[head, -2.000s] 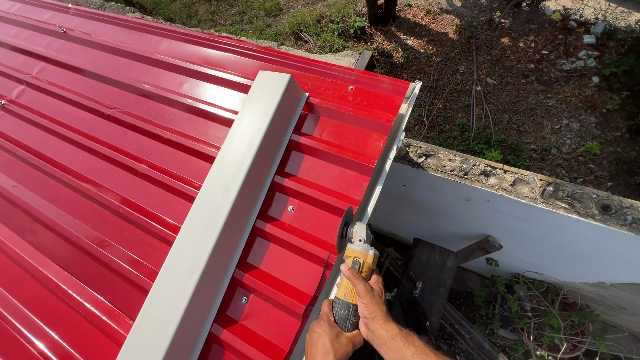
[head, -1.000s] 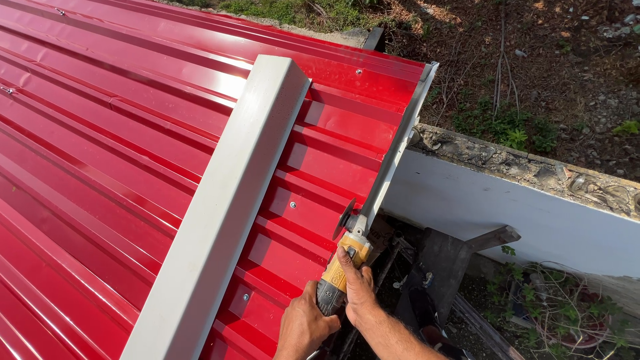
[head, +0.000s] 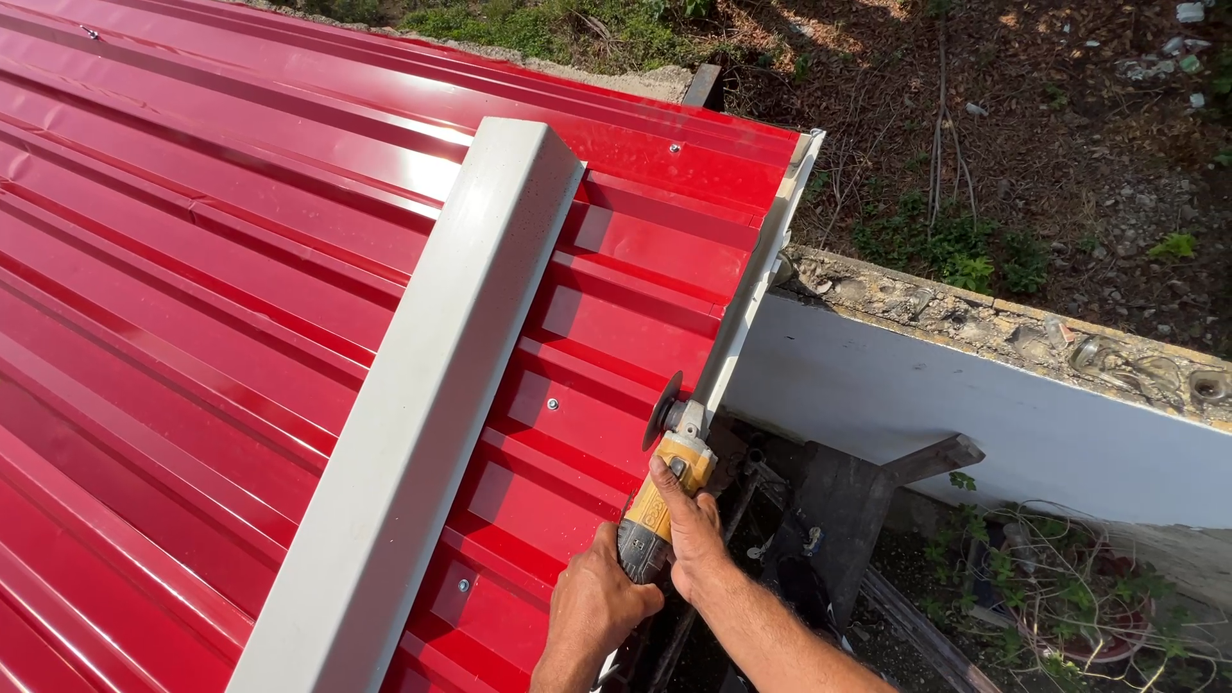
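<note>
Both of my hands hold a yellow and black angle grinder (head: 666, 491) at the right edge of a red corrugated metal roof (head: 616, 385). My left hand (head: 597, 602) wraps the black rear end of the body. My right hand (head: 695, 534) grips the yellow body from the right, thumb on top near the switch. The thin cutting disc (head: 662, 412) stands on edge over the red sheet beside the pale metal edge channel (head: 756, 269); whether it touches the sheet I cannot tell. A long off-white metal box profile (head: 414, 385) lies across the roof ribs, left of the grinder.
Screw heads (head: 552, 404) stick up from the roof sheet. Beyond the roof edge, lower down, are a white wall (head: 943, 385) with a rough stone top, dark boards (head: 837, 520) and a tangled plant (head: 1078, 587). Brushy ground with litter lies past the wall.
My hands stay on the grinder. Its body has swung between frames, tilting more to the left one second ago than two seconds ago. The view has shifted slightly.
</note>
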